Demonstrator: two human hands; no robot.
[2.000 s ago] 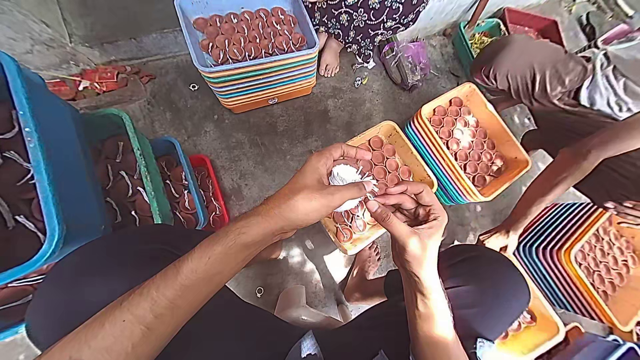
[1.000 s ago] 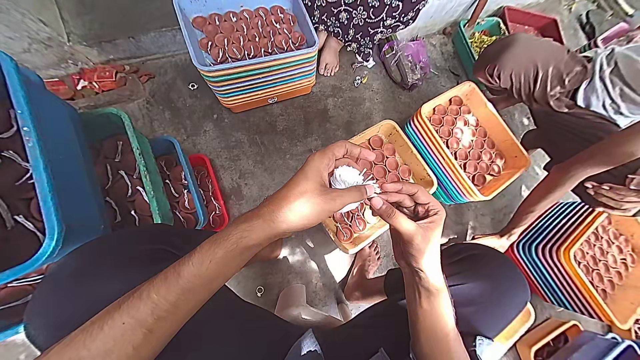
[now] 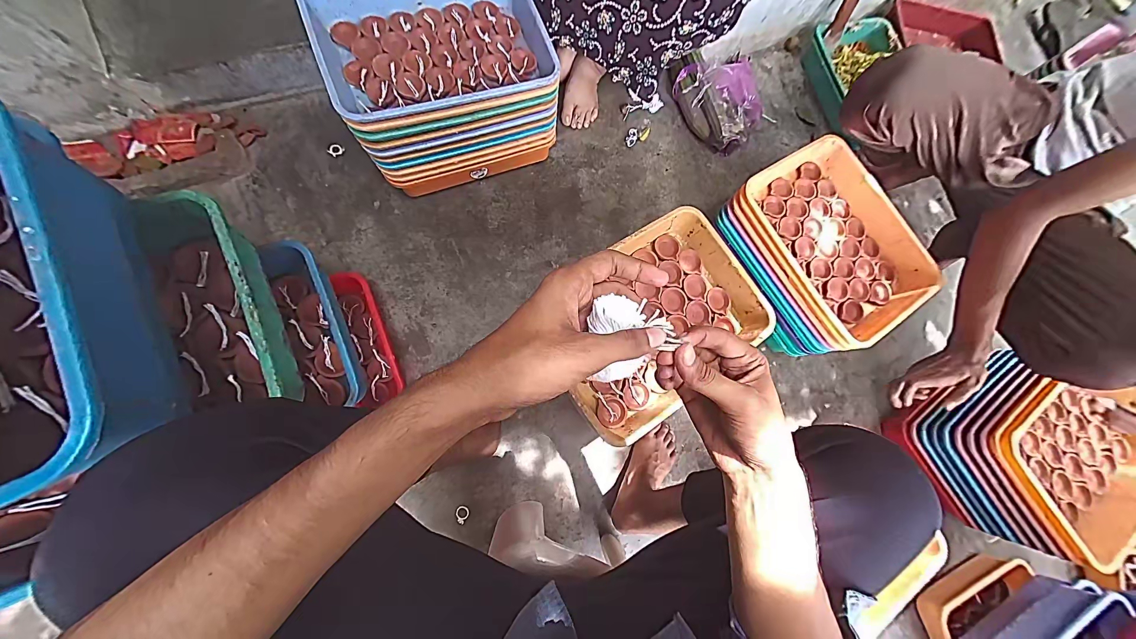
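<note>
A bundle of white cotton wicks (image 3: 617, 333) lies in my left hand (image 3: 568, 328), its thumb pressed on the loose ends. The fingertips of my right hand (image 3: 723, 382) pinch at those wick ends, close to the left thumb. Under both hands is an orange plastic tray (image 3: 635, 430) with rows of small clay cups (image 3: 697, 312). White wicks show in the cups at its near end; the cups at the far end look bare. My hands hide part of the tray's middle.
Stacked trays of clay cups stand ahead (image 3: 453, 142), at right (image 3: 843, 240) and lower right (image 3: 1056, 461). Blue (image 3: 80, 293), green (image 3: 257, 302) and red (image 3: 390, 355) crates line the left. A co-worker's hand (image 3: 945, 373) rests by the lower right stack; another person's foot (image 3: 583, 93) is ahead.
My hands stay at the wick bundle over the tray. At the right, the co-worker's near hand has shifted, and the other hand has gone from above the lower right stack toward the frame's edge.
</note>
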